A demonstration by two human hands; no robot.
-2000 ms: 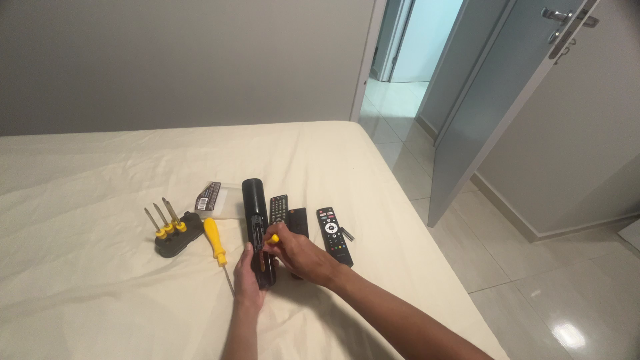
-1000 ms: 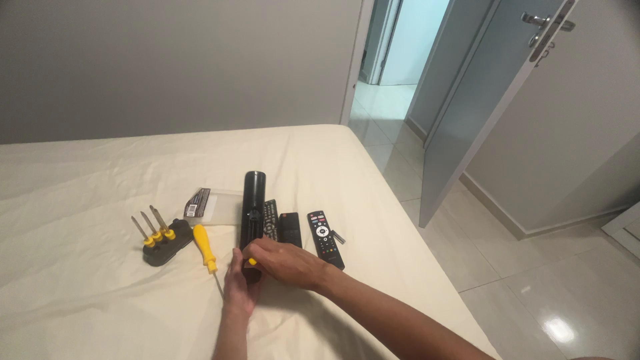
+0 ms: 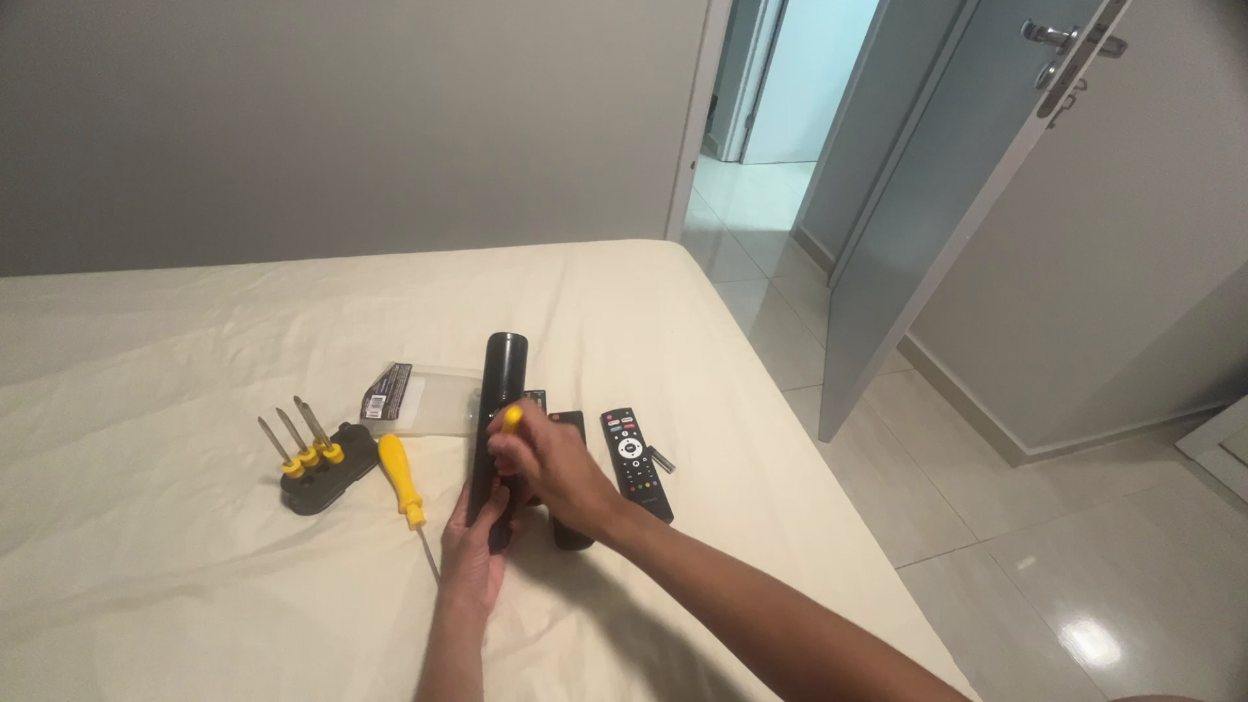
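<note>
My left hand is closed around the lower end of a long black remote control, whose far end points away from me. Over its middle, my right hand grips a small tool with a yellow handle; its tip is hidden. A yellow-handled screwdriver lies left of my left hand. Farther left, several yellow-collared screwdriver bits stand in a black holder. Right of my hands lie a black remote control, partly covered by my right hand, and another remote control with coloured buttons.
Everything rests on a bed with a cream sheet. A clear plastic package with a printed label lies behind the screwdriver. Small batteries touch the rightmost remote's side. Beyond the bed's right edge are a tiled floor and an open door.
My right hand has shifted up along the long black remote since one second ago, and the yellow handle in it has moved too. My left hand still holds the remote's lower end.
</note>
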